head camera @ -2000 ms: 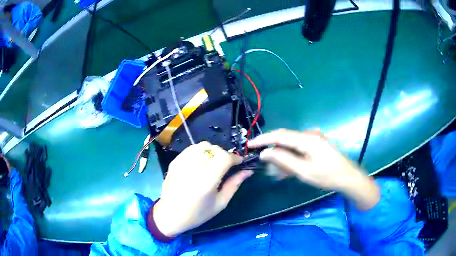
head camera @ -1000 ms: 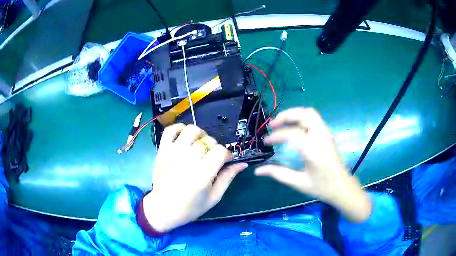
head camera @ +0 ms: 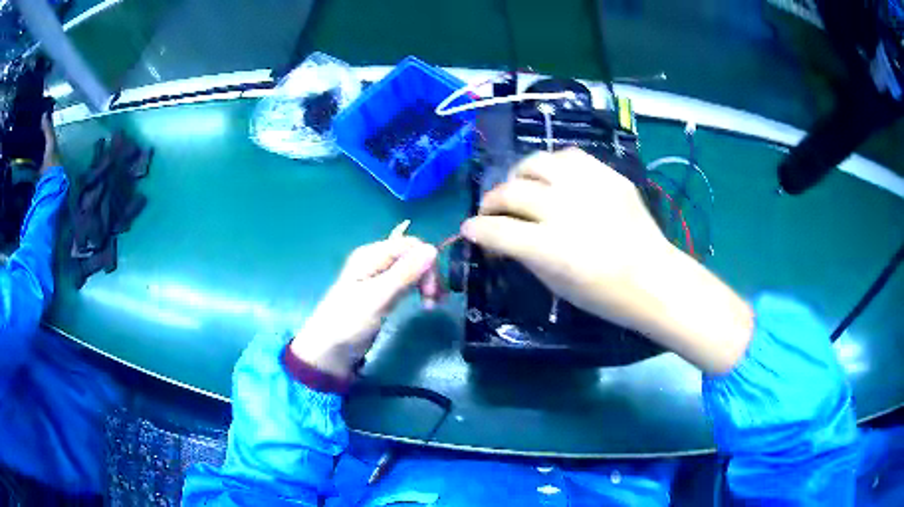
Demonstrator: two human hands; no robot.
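The black device housing (head camera: 555, 342) lies on the green bench, under and beside my right hand. My left hand (head camera: 372, 297) is at the housing's left side, fingers closed on a thin reddish wire harness (head camera: 451, 241). My right hand (head camera: 585, 238) reaches over the housing, its thumb and fingertips pinching the same wires near the left edge. The wire ends are hidden or too small to tell. A small pale tip (head camera: 399, 229) shows just beyond my left fingers. A white cable (head camera: 478, 102) curves over the far end of the housing.
A blue bin (head camera: 436, 180) of dark screws and a clear plastic bag (head camera: 276, 124) lie left of the housing. Black straps (head camera: 104, 213) are far left, near another person's sleeve (head camera: 35, 243). A black screwdriver (head camera: 838, 144) hangs at right. A curved black strap (head camera: 416, 392) lies near the front edge.
The housing appears further right in the view and turned. My hands have left its near right corner; both are now at its left side on the wires.
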